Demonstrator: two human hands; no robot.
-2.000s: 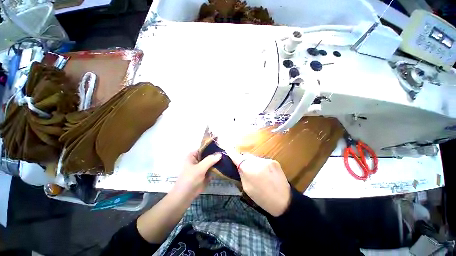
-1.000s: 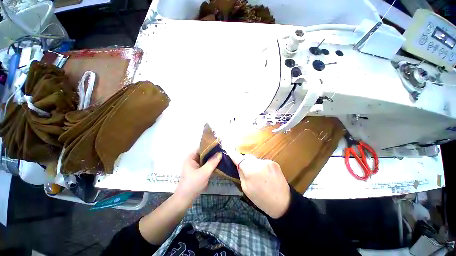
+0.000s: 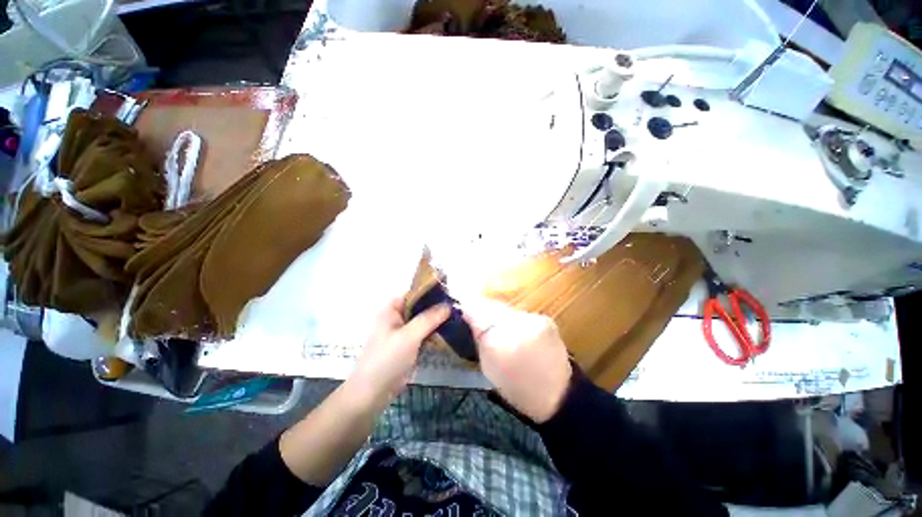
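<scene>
A brown panel with a navy-black face is held at the table's front edge, left of the sewing machine's needle area. My left hand grips its left side, thumb on the dark face. My right hand is closed at its right side, fingers at the dark face; glare hides the fingertips and whether they hold a tool. Stacked brown panels lie under the machine head, right of my right hand. More brown panels lie fanned on the left.
The white sewing machine stands at right, with red-handled scissors before it. A tied brown bundle and white strip lie on a reddish-brown sheet at left. A white bin stands behind, a side tray below left.
My right hand has shifted slightly left along the panel. My left hand keeps its hold. The whole view has shifted slightly.
</scene>
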